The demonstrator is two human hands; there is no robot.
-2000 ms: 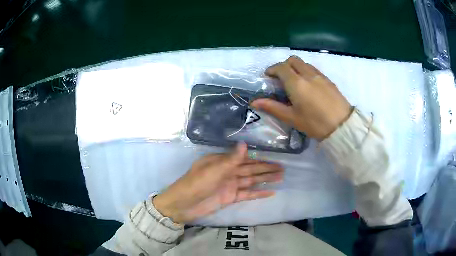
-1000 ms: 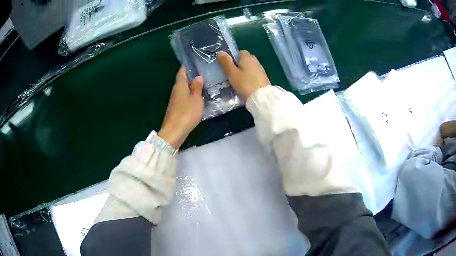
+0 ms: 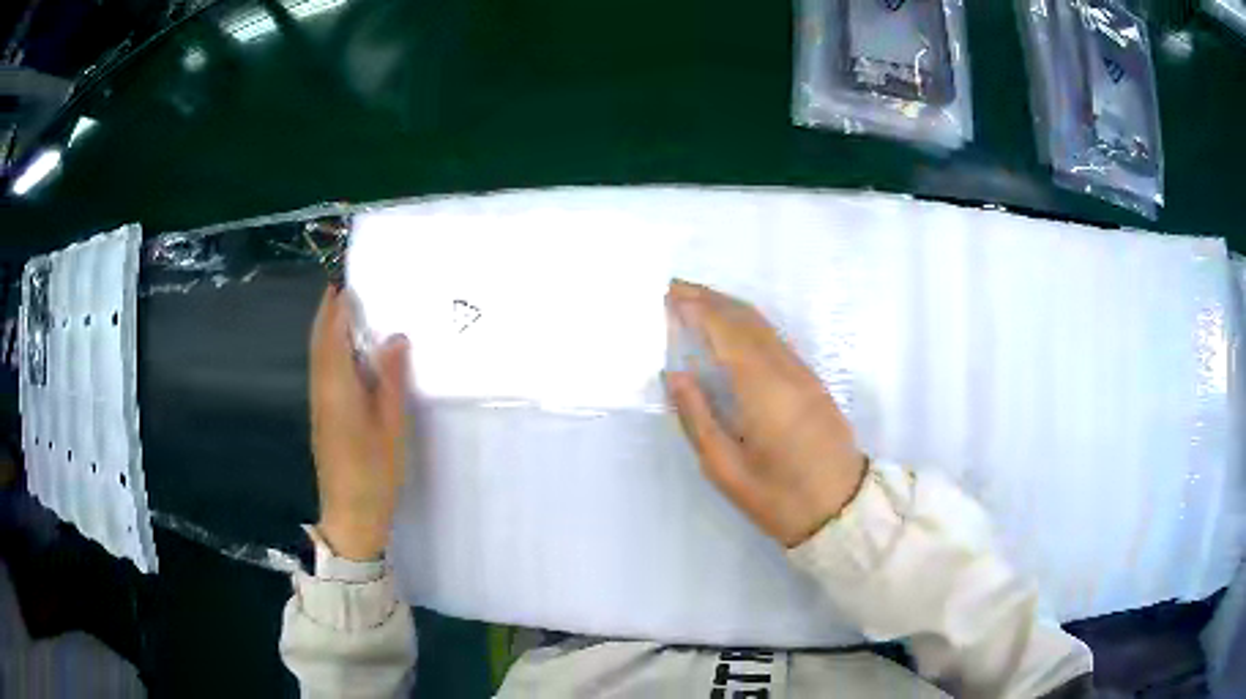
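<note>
A stack of empty poly bags (image 3: pixel 547 321), white with a small triangle mark, lies on the white foam sheet (image 3: pixel 957 410). My left hand (image 3: pixel 358 423) is at the stack's left edge, thumb and fingers on either side of it. My right hand (image 3: pixel 765 410) is at the stack's right edge, fingers bent against it; some clear film shows between its thumb and fingers. Two bagged-part piles, one bagged frame (image 3: pixel 895 55) and another bagged frame (image 3: pixel 1107 103), lie on the green conveyor belt (image 3: pixel 547 109) beyond the foam.
A white strip with small dark holes (image 3: pixel 89 396) stands at the far left. A dark surface (image 3: pixel 226 396) shows between it and the foam sheet. Clear shiny film (image 3: pixel 232 546) runs along the dark surface's near edge. Part of a grey-blue garment shows at the lower right edge.
My hands have come back from the belt, where they held a bagged frame, to the bag stack. The bagged frame is let go and lies on the belt. The view has turned back down.
</note>
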